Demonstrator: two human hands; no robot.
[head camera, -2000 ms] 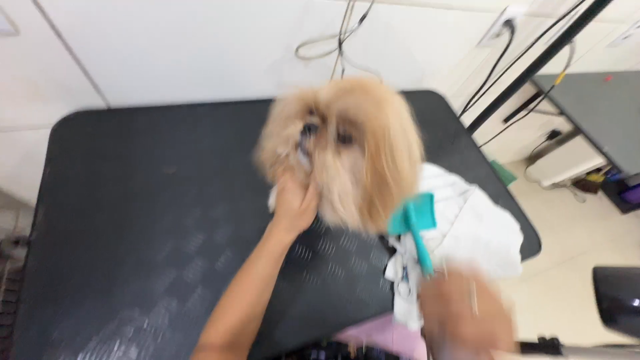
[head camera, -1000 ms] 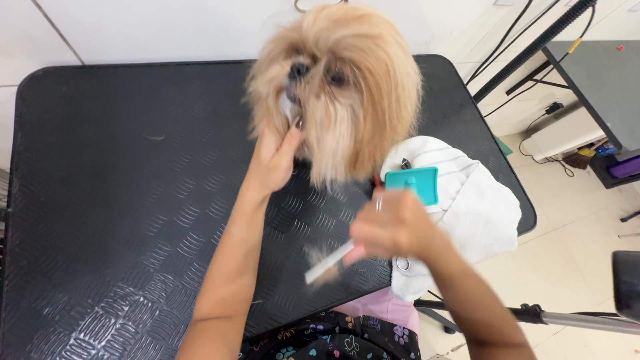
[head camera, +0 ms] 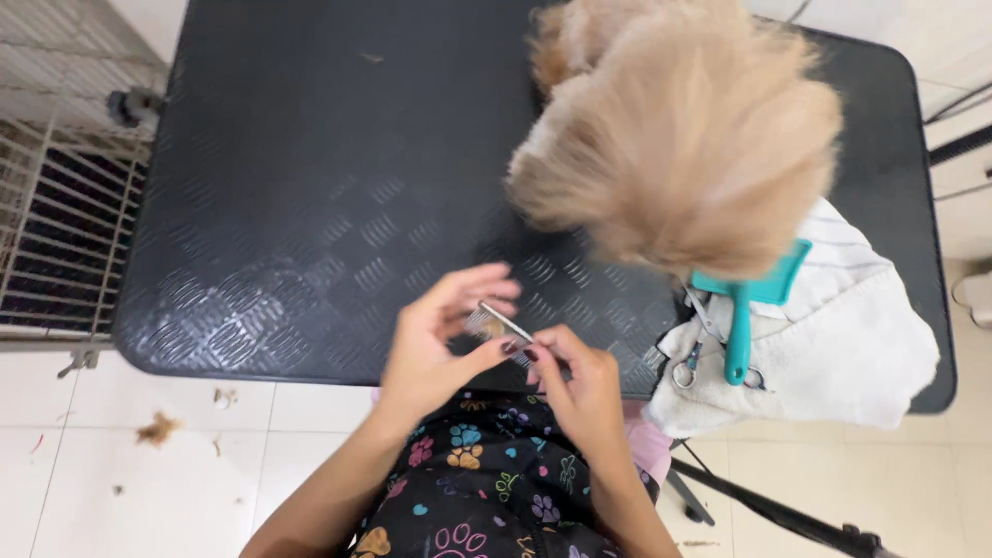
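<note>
My right hand grips one end of a metal grooming comb near the table's front edge. A tuft of tan hair sits in its teeth. My left hand is at the comb's other side, thumb against the teeth and hair, other fingers spread. Beyond my hands a long-haired tan dog is on the black grooming table, its head lowered and its face hidden by hair. To the right, a teal slicker brush and scissors lie on a white towel.
A wire cage stands left of the table. Clumps of hair lie on the tiled floor. A black metal stand leg crosses the floor at the lower right. My paw-print apron is close to the table edge.
My left hand has left the dog's muzzle and come to the comb in my right hand. The dog's head has lowered. The teal brush, in my right hand two seconds ago, lies on the towel. The view has shifted.
</note>
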